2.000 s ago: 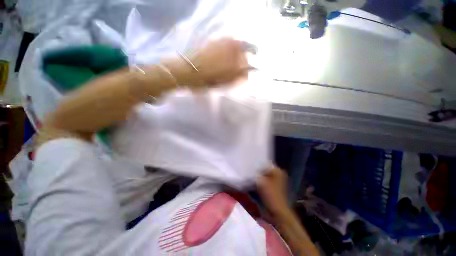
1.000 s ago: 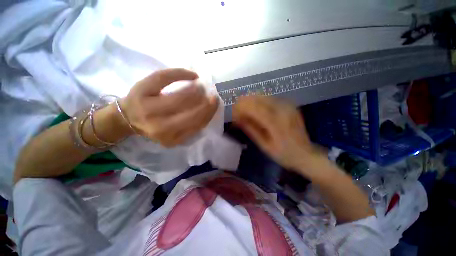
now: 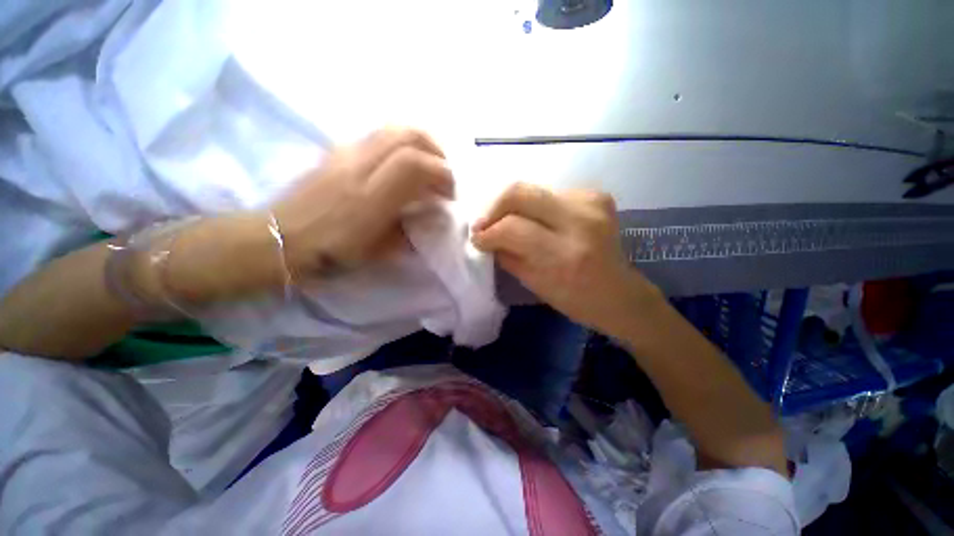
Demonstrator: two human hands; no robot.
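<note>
A white garment piece (image 3: 460, 277) hangs over the front edge of the white table, its edge bunched between my hands. My left hand (image 3: 366, 199) is closed on the cloth, with thin bangles at the wrist. My right hand (image 3: 554, 246) pinches the cloth edge with thumb and fingertips, close beside the left hand. More white cloth (image 3: 157, 126) lies heaped at the left. A green fabric part (image 3: 162, 343) shows under my left forearm. Glare washes out the table and cloth above my hands.
A grey ruler strip (image 3: 732, 241) runs along the table's front edge. Dark snips (image 3: 929, 178) lie at the far right. A round metal part (image 3: 573, 10) shows at the top. Below the table are a blue crate (image 3: 837, 377), a red piece (image 3: 885, 306) and white scraps (image 3: 628, 450).
My right hand, apart from the cloth a second ago, has moved left and now pinches its edge. My left hand still holds the cloth. Earlier, my hands were far apart, the left up near the machine.
</note>
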